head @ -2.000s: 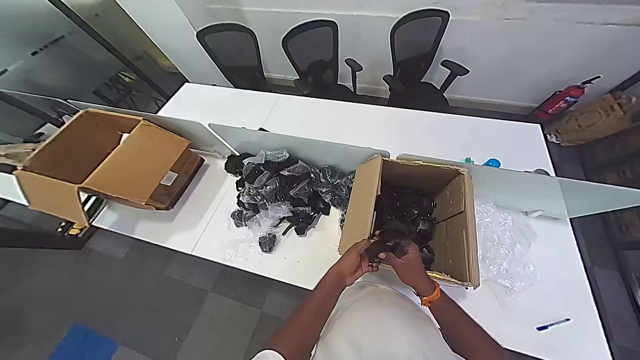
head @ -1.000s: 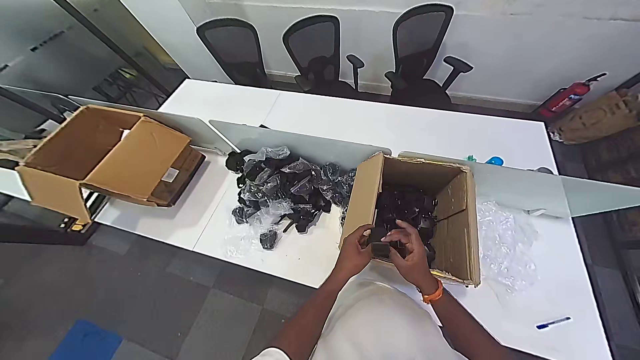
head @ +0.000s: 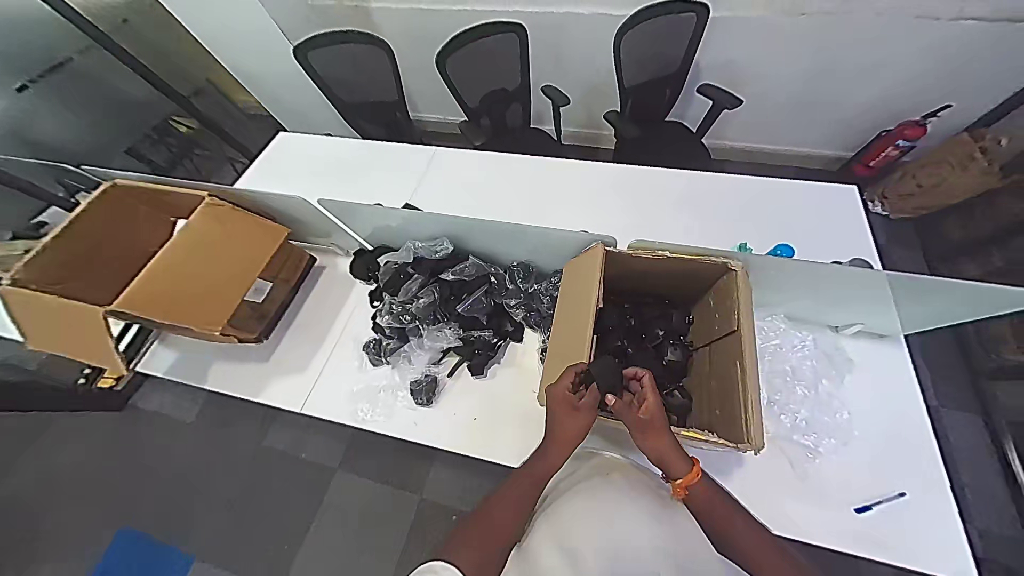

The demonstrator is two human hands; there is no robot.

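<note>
Over the near left part of an open cardboard box [head: 730, 360], my left hand [head: 572, 404] and my right hand [head: 644, 404] both grip a small black item [head: 606, 374]; its exact kind cannot be told. An orange band circles my right wrist. Several dark items [head: 648, 340] lie inside the box. Left of the box spreads a pile of black items [head: 472, 304], many in clear plastic bags, with one bagged black piece [head: 424, 390] at its near edge.
A second open cardboard box [head: 168, 272] stands at the left. Low divider panels [head: 480, 228] run behind the boxes. Clear plastic wrap [head: 804, 384] and a blue pen [head: 880, 502] lie at the right of the white table [head: 496, 416]. Chairs [head: 656, 88] stand beyond.
Both hands stay at the box's near left side with a black item between them, and its position in the fingers has shifted. The boxes and the pile look the same.
</note>
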